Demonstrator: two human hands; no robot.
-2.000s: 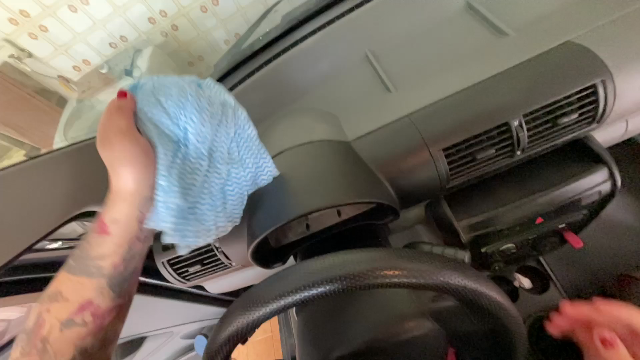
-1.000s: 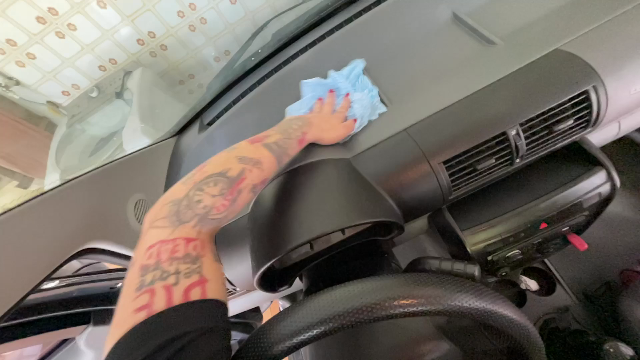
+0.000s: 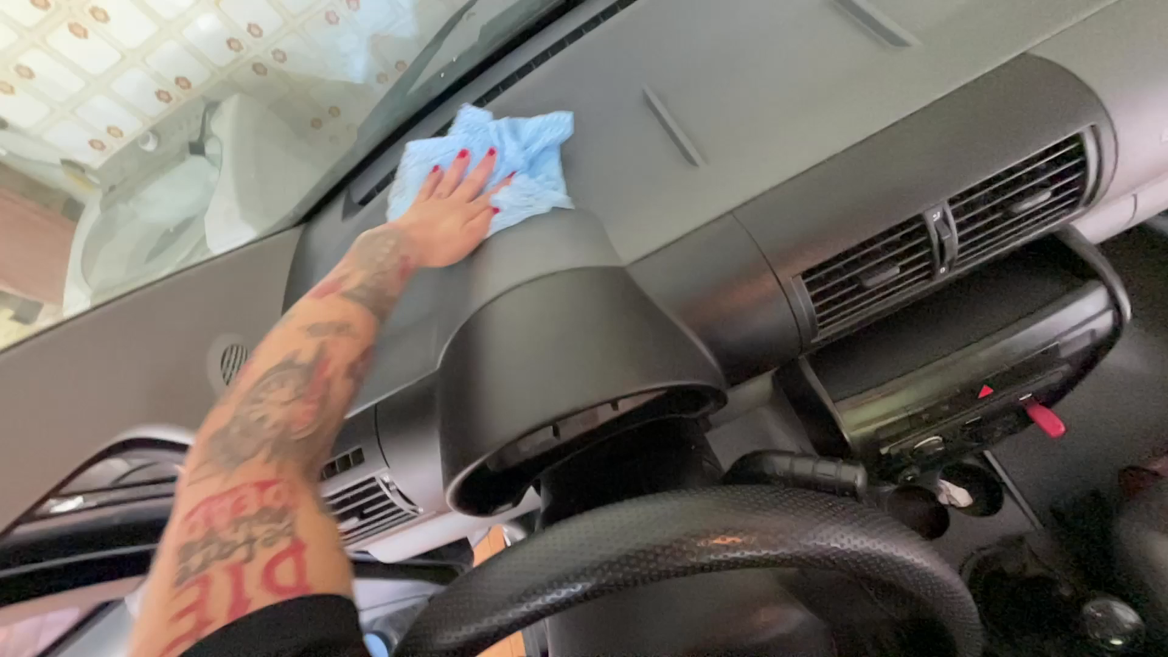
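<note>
My left hand [image 3: 449,219] lies palm down with its fingers spread on a crumpled light-blue cleaning cloth [image 3: 529,155], pressing it against the top of the car's grey dashboard [image 3: 630,182]. The cloth rests between the windshield's base and the hooded instrument housing [image 3: 575,356]; its lower edge touches the top of that housing. My tattooed left forearm reaches across the dashboard's left end. My right hand is out of view.
The black steering wheel [image 3: 712,529] arches across the foreground. To the right are the central air vents [image 3: 949,233], an open storage recess and cup holders [image 3: 972,484]. The windshield [image 3: 274,128] slopes at upper left, above the side air vent [image 3: 365,502].
The left hand first brought the hanging cloth down onto the dashboard, then moved left with it toward the windshield corner. The right hand, visible two seconds ago, has left the view.
</note>
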